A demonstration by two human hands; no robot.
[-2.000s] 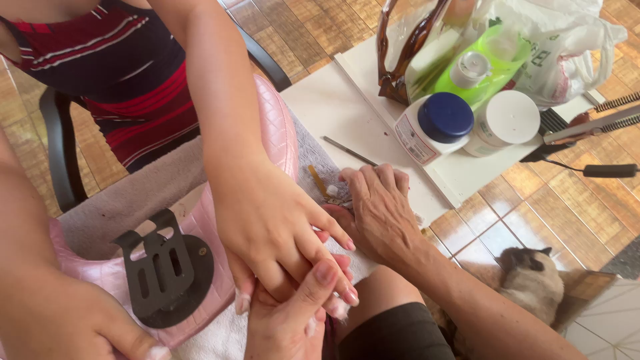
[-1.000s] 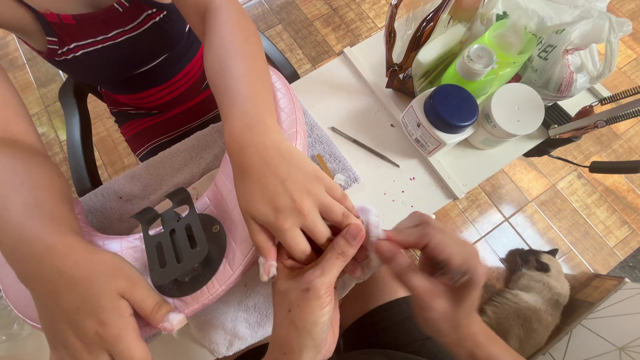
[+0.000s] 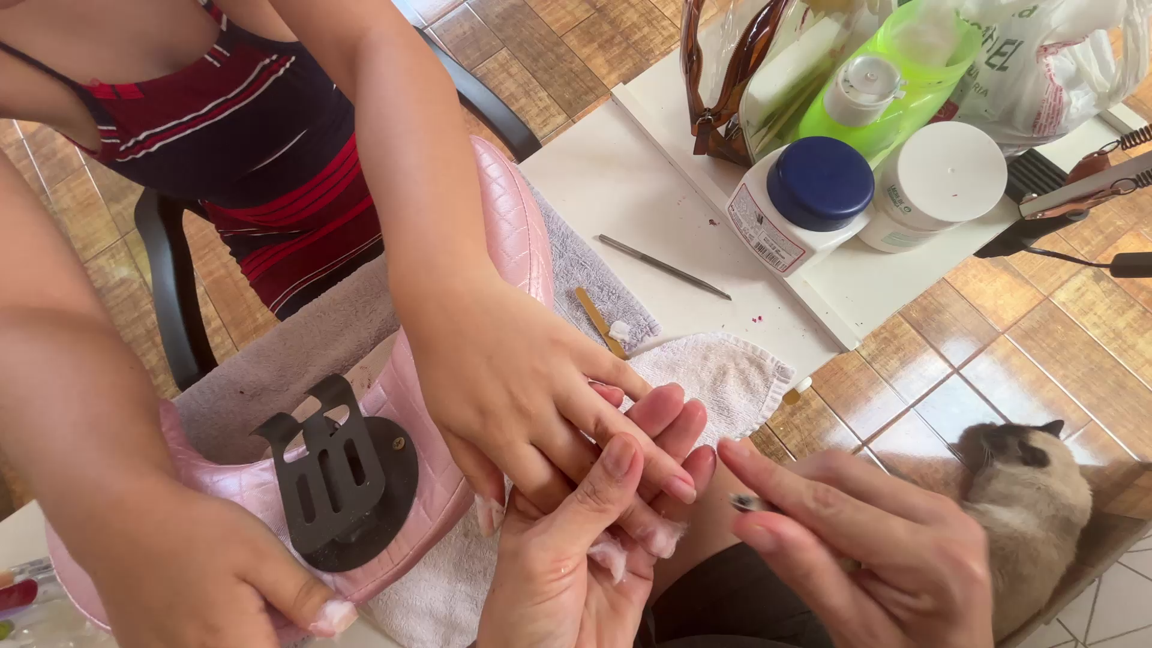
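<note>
My left hand [image 3: 576, 549], palm up at bottom centre, holds the fingers of another person's hand [image 3: 504, 387], thumb on top. Wet-looking white cotton [image 3: 661, 537] clings to some of that person's fingertips, and more cotton [image 3: 333, 617] to the thumb of their other hand [image 3: 180, 567]. Just right of the held fingers, my right hand [image 3: 864, 540] pinches a small dark-tipped object [image 3: 747, 502] between thumb and forefinger; its kind is unclear. A metal manicure tool [image 3: 664, 266] lies on the white table [image 3: 585, 171]. A gold-coloured stick [image 3: 598, 319] rests on the grey towel [image 3: 576, 243].
A pink quilted armrest cushion [image 3: 508, 216] with a black metal holder [image 3: 328, 477] lies under the person's arms. A blue-lidded jar [image 3: 819, 184], a white jar [image 3: 949, 175], a green bottle [image 3: 864, 90] and bags stand at upper right. A cat [image 3: 1030, 513] lies at lower right.
My right hand, which held white cotton at the person's fingertips a second ago, has moved slightly away and now pinches the small dark-tipped object. A white cloth has come into sight beside the held hand.
</note>
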